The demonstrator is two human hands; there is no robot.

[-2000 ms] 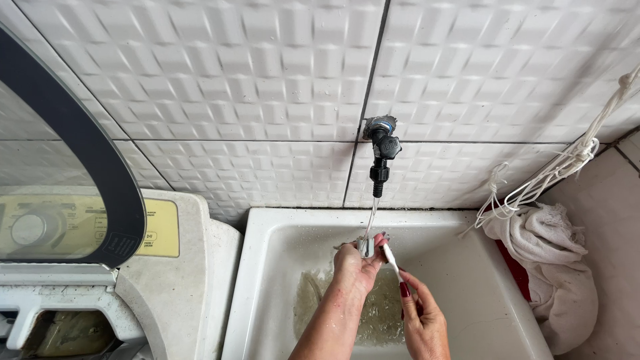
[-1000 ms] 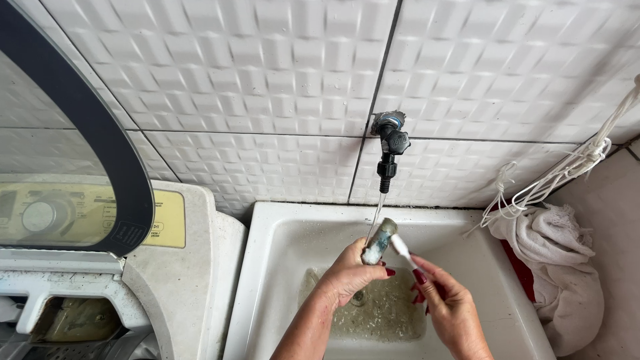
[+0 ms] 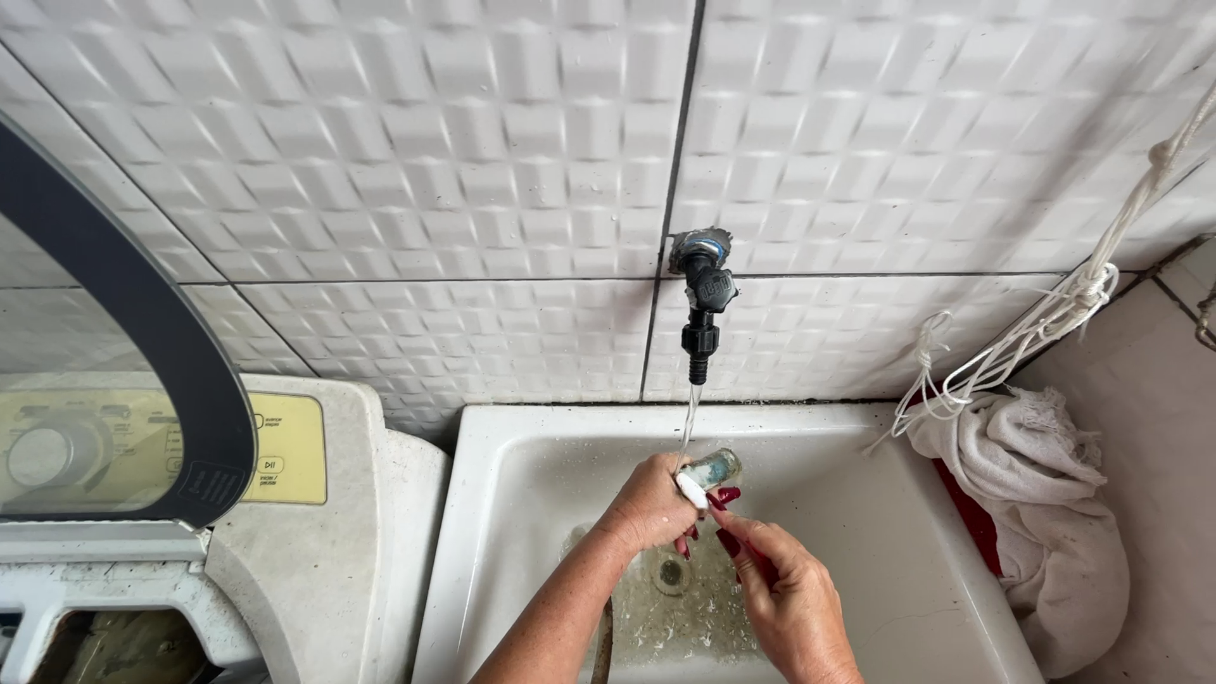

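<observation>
Under the black plastic tap, a thin stream of water falls onto my left hand. That hand is closed around a small clear glass container, tilted, with something bluish on or in it. My right hand grips a small brush, whose white head lies against the container by my left fingers; most of its handle is hidden by my fingers. Both hands are over the white sink, where shallow cloudy water surrounds the drain.
A top-loading washing machine with its lid raised stands left of the sink. A whitish cloth lies over something red at the sink's right edge. White cords hang above it. A hose lies in the sink.
The container has turned in my left hand from nearly upright to tilted right. The brush head has moved lower along it, and my right hand has shifted in towards my left.
</observation>
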